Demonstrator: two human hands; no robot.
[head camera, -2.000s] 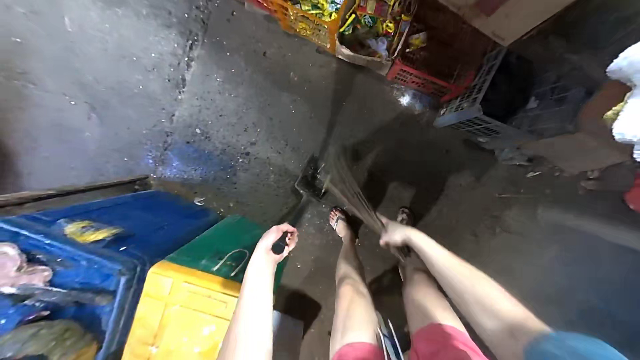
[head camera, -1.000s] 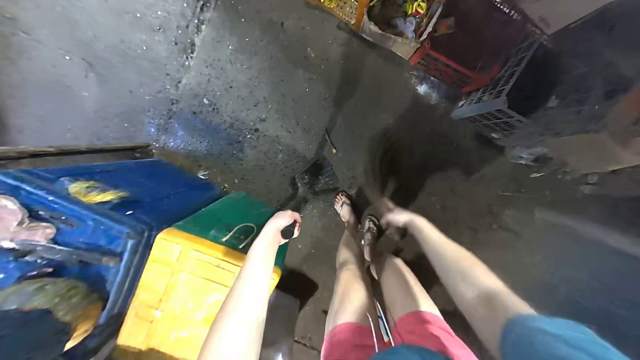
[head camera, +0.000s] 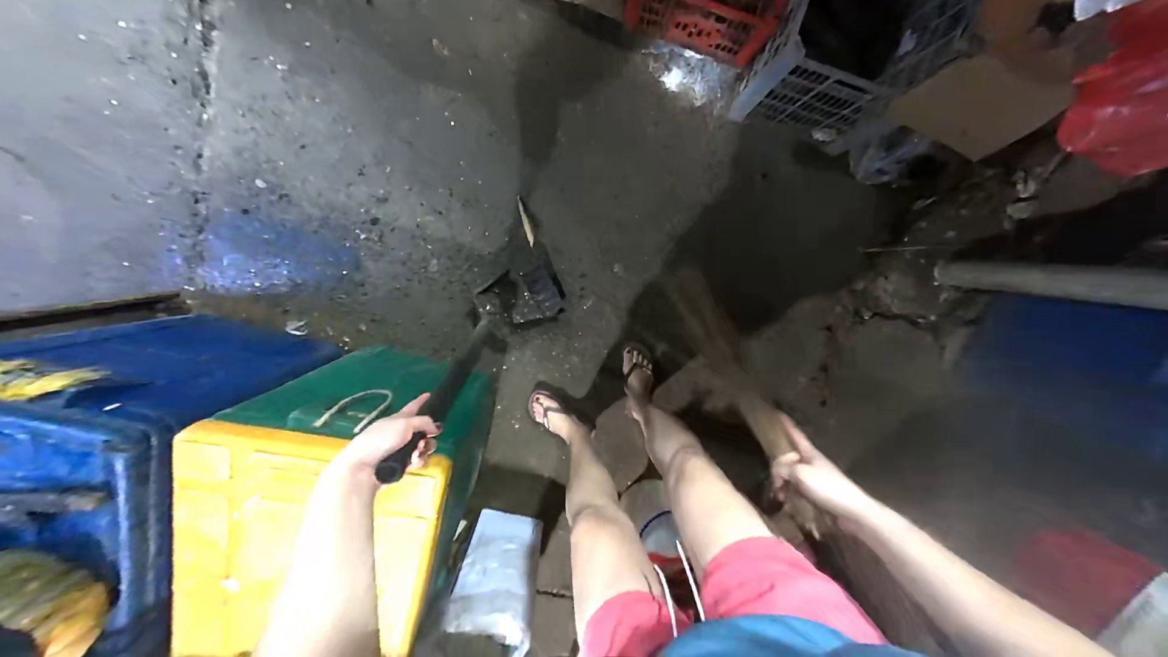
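Note:
My left hand (head camera: 401, 438) grips the black handle of a long-handled dustpan (head camera: 529, 294), whose pan rests on the dark wet floor in front of my feet. A light, narrow sliver of debris (head camera: 526, 222) lies just beyond the pan. On the right, my right hand (head camera: 801, 470) is closed around a broom (head camera: 730, 356) of thin brown bristles, held beside my right leg. The broom's far end is blurred, so whether it touches the floor cannot be told.
A green box with a yellow lid (head camera: 301, 511) and a blue bin (head camera: 55, 438) stand at left. Red (head camera: 712, 27) and grey (head camera: 812, 91) plastic crates, cardboard (head camera: 985, 100) and a red bag (head camera: 1118, 100) are at upper right. A pale block (head camera: 497, 570) sits near my left leg.
The broom has swung from in front of my feet out to the right, along with my right hand. My left hand still holds the dustpan handle. My feet have shifted, and the view has moved.

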